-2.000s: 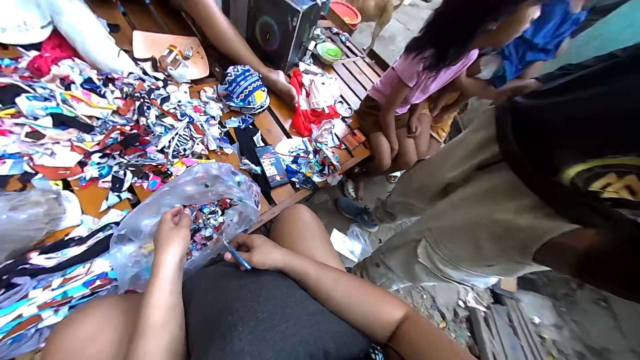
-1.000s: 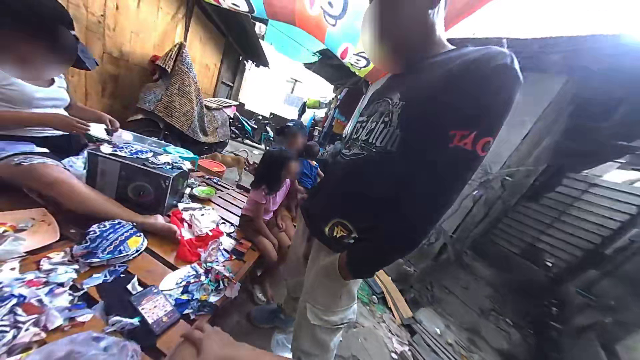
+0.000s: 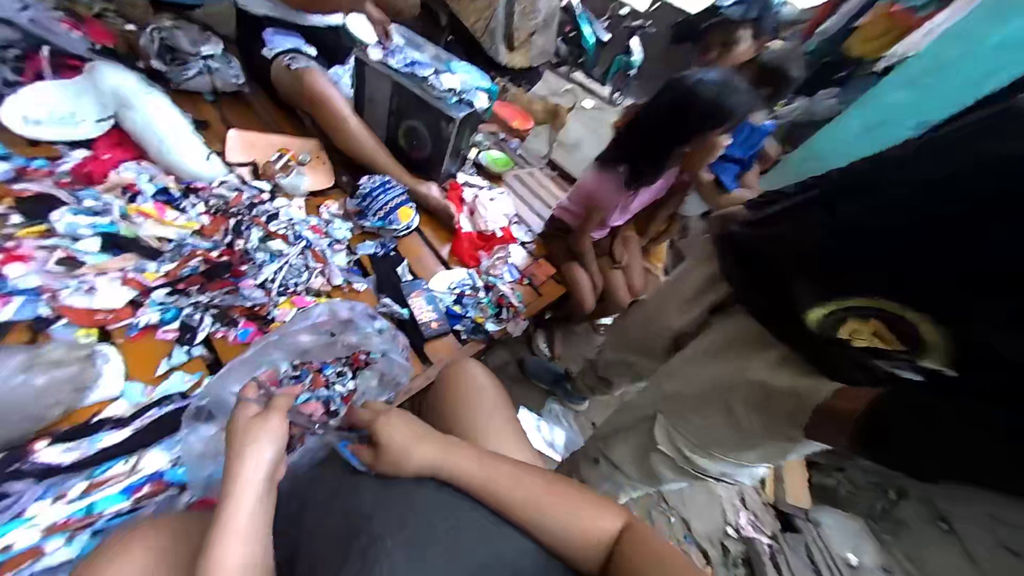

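Observation:
On my lap a clear plastic bag point(image 3: 320, 332) lies with its mouth open, and small colourful fabric scraps point(image 3: 324, 388) fill it. My left hand point(image 3: 260, 424) is over the bag's near side, fingertips bent together at the scraps; blur hides whether a piece is pinched. At the bag's right edge, my right hand point(image 3: 392, 440) is closed around a small blue-handled tool point(image 3: 352, 456), whose working end is hidden. A large heap of cloth scraps point(image 3: 176, 248) spreads over the wooden slatted platform beyond the bag.
A patterned blue cloth bundle point(image 3: 384, 206), a dark box point(image 3: 430, 318) and a black speaker box point(image 3: 416, 120) stand on the platform. One person's bare leg stretches across it. Another person stands close at right; others sit beyond. A shoe point(image 3: 554, 380) is on the ground.
The view swung up and right, then back down. My right hand, apart from the left two seconds ago, is now nearer to it at the bag's mouth.

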